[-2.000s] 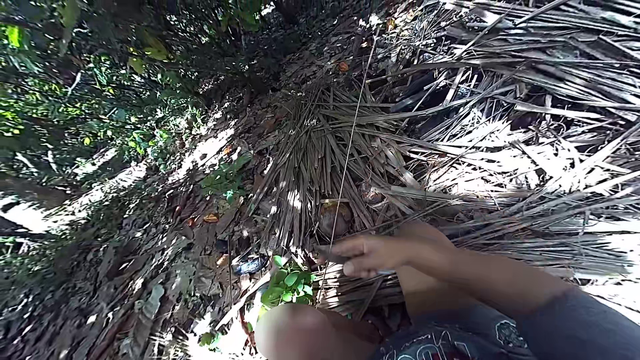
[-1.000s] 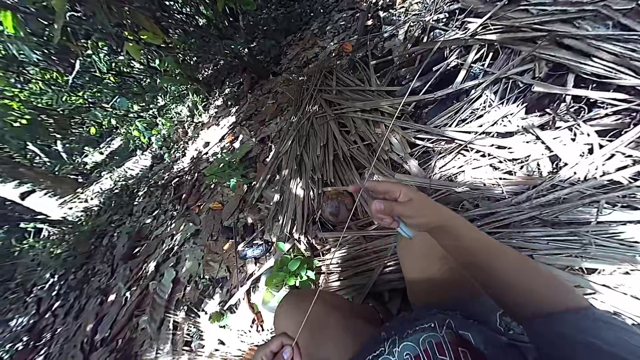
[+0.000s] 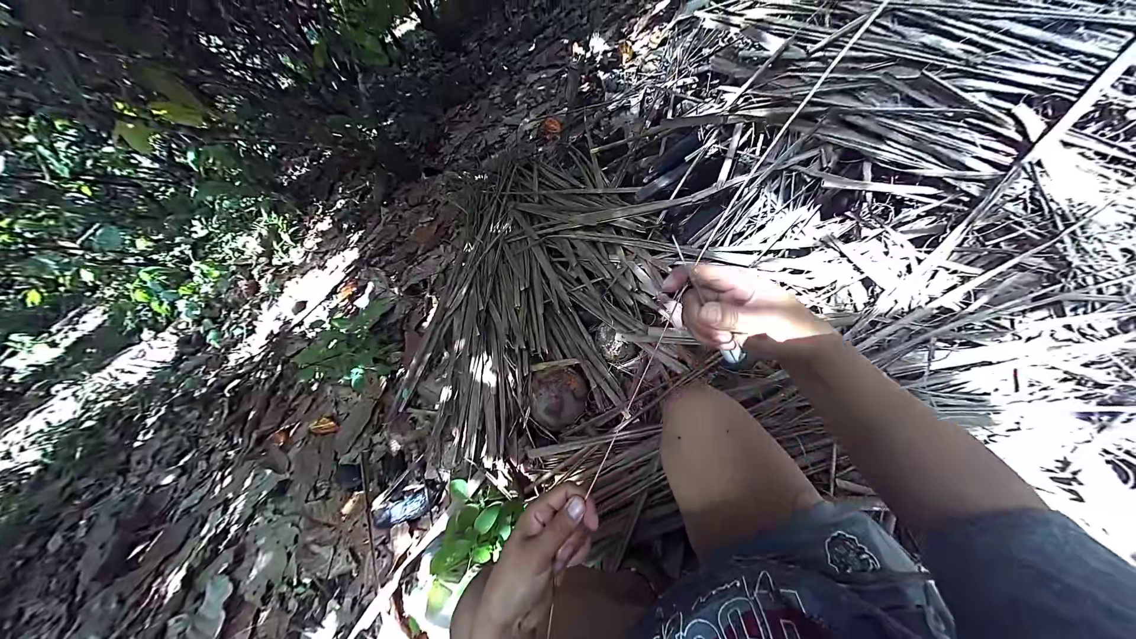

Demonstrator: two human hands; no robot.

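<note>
A thin leaf rib stretches in a slant between my two hands. My left hand pinches its lower part between thumb and fingers, beside a small green-leaved plant. Further up, my right hand has its fingers curled around the strip; a small knife with a pale blue handle appears tucked in the same hand, its blade mostly hidden. Beyond my hands lies a fan of dry palm leaflets, and a round brown coconut rests at its lower edge.
Dry palm fronds spread over the ground at the right. Leaf litter covers the left side, where a dark, shiny object lies. Green bushes stand at the upper left. My bare knee is just below my right hand.
My left hand has come up from the bottom edge, where it was a second ago, along the strip. My right hand has shifted up and right, and the blade seen two seconds ago is now mostly hidden.
</note>
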